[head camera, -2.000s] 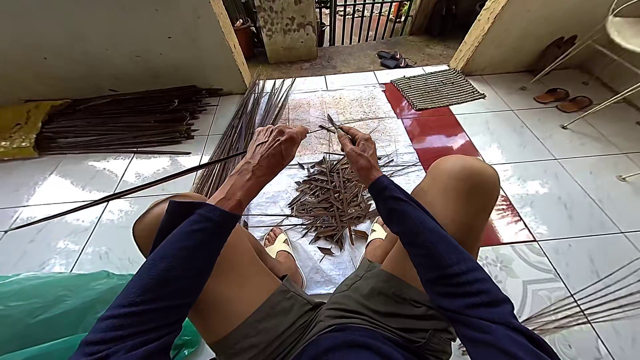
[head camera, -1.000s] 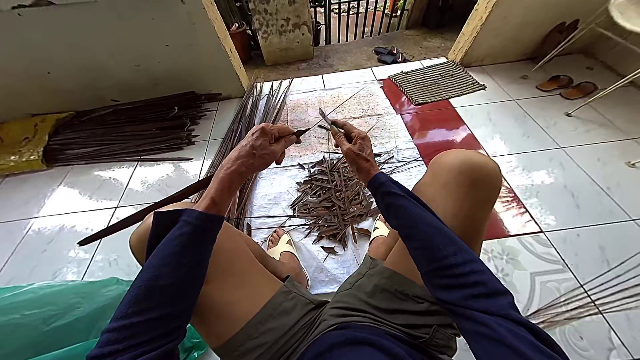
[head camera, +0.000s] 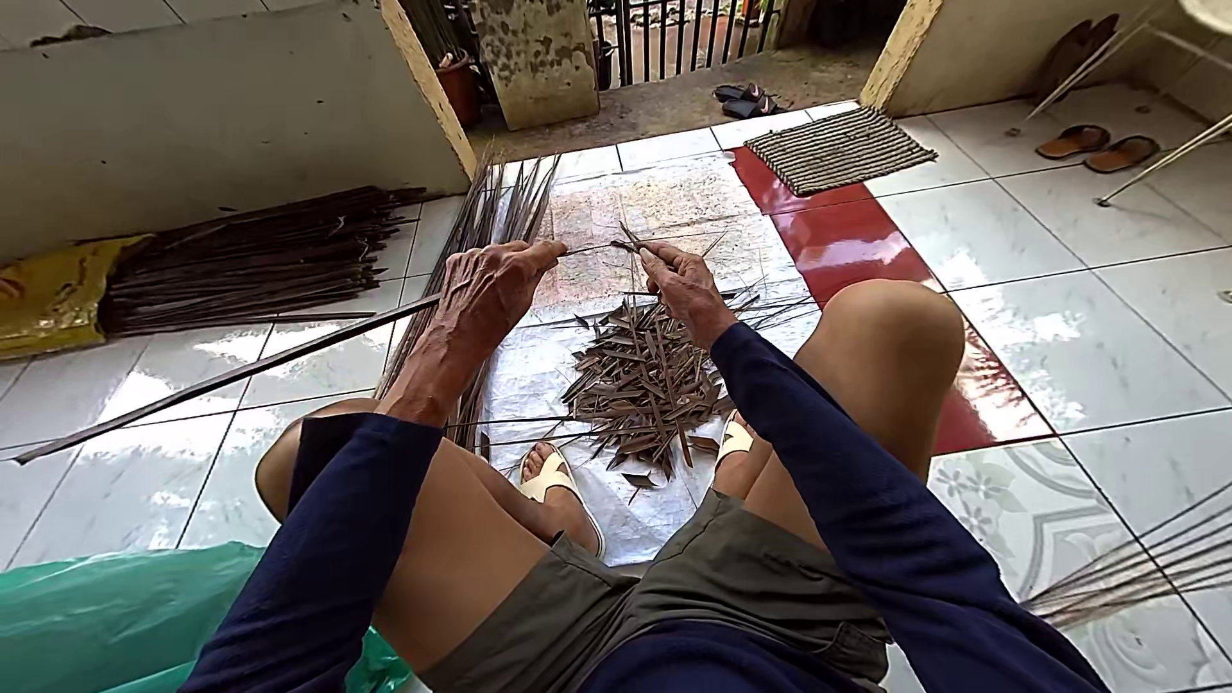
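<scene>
My left hand (head camera: 500, 289) is closed on a long brown dried leaf strip (head camera: 260, 364), whose broad end trails out to the far left above the tiles. The strip's thin end reaches across to my right hand (head camera: 681, 279). Between the right thumb and fingers is a small blade or tool (head camera: 628, 241); its exact kind cannot be told. Below both hands lies a pile of cut brown leaf pieces (head camera: 654, 385) on a white plastic sheet (head camera: 534, 375), between my sandaled feet. A bundle of thin leaf strips (head camera: 433, 318) lies just left of the sheet, partly behind my left hand.
Dark leaf strips (head camera: 260, 255) lie on yellow sacking (head camera: 58, 298) by the left wall. Green plastic (head camera: 125, 616) is at lower left, thin ribs (head camera: 1136, 568) at lower right. A woven mat (head camera: 837, 149), sandals (head camera: 1073, 141) and a metal-legged chair (head camera: 1155, 159) stand beyond.
The strip at my left hand now reaches farther out to the left than one second ago. Its thin end now spans the space between my hands.
</scene>
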